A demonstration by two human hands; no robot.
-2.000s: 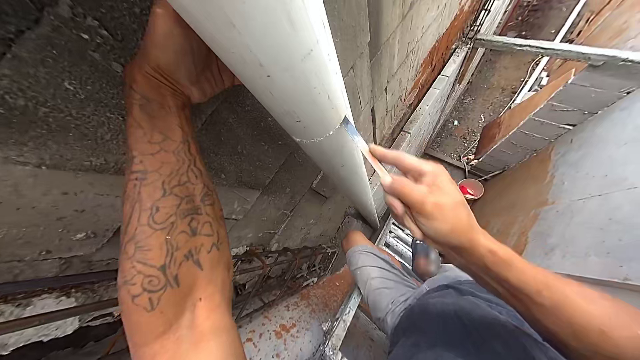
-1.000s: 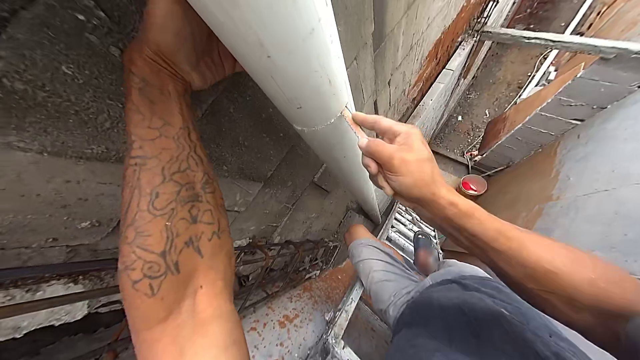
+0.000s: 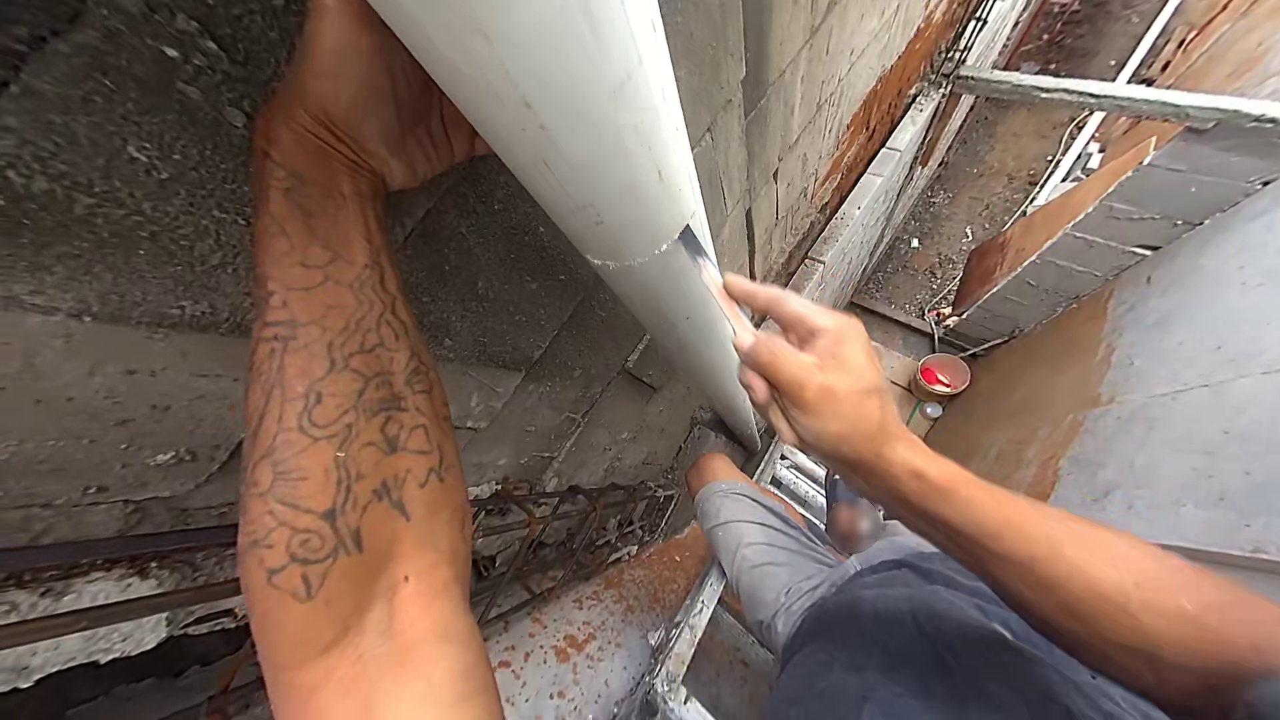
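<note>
A large white plastic pipe [image 3: 560, 110] runs from the top of the view down to a narrow end near my knee, with a rough joint line around it. My right hand [image 3: 815, 370] holds a slim tool with a flat metal blade, perhaps a scraper or knife [image 3: 712, 280]; the blade tip touches the pipe's right side at the joint line. Behind the pipe's upper left side is my left hand [image 3: 400, 120]; its fingers are hidden by the pipe, so its grip does not show.
Below me stands a metal ladder [image 3: 690, 640]. A bucket [image 3: 942, 376] with something red in it sits on the ground far down. Bare block walls [image 3: 800, 100] rise behind the pipe, steel reinforcing bars [image 3: 560, 520] lie at lower left, and a beam [image 3: 1120, 95] crosses at upper right.
My right hand with the tool moved up close to the joint, then back down and right a little, showing more of the blade. My left hand has stayed behind the pipe.
</note>
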